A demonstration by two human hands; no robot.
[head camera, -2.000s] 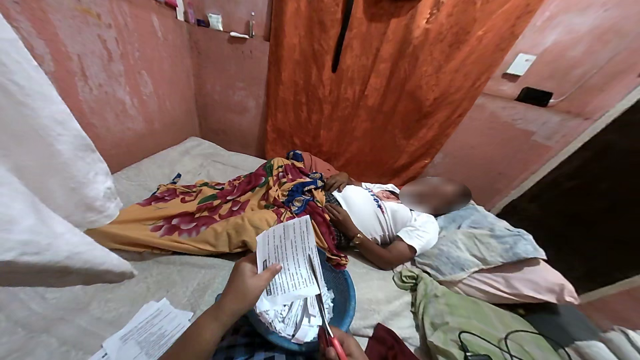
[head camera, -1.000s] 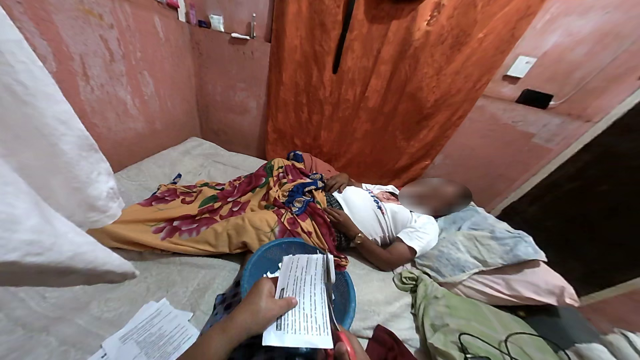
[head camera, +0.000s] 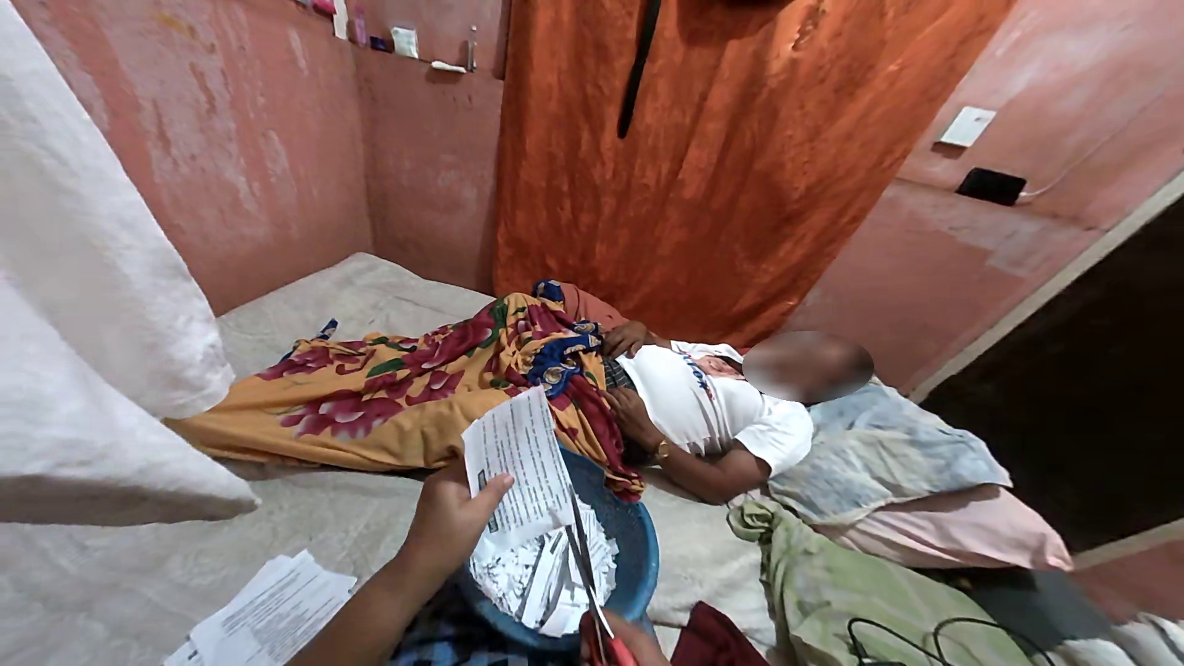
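My left hand [head camera: 453, 518] grips a printed sheet of paper [head camera: 520, 462] by its left edge, thumb on top. In my right hand [head camera: 629, 643], at the bottom, is a pair of scissors [head camera: 586, 564] with red handles. Its blades point up and touch the sheet's lower right edge; whether they are apart is unclear. Below the sheet, a blue plastic basin [head camera: 646, 564] holds many white cut paper strips [head camera: 555, 573]. A stack of printed sheets [head camera: 277, 606] lies on the bed at the lower left, beside my left forearm.
A person [head camera: 703, 398] lies across the bed [head camera: 370, 527] just beyond the basin, legs under a floral blanket [head camera: 398, 398]. Pillows [head camera: 879, 453], a green cloth [head camera: 832, 573] and a black cable [head camera: 906, 629] are at the right. White fabric [head camera: 102, 277] hangs at the left.
The sheet in my left hand has turned from upright to tilted and moved up and left since a second ago, showing more strips in the basin. The lying person has not plainly moved.
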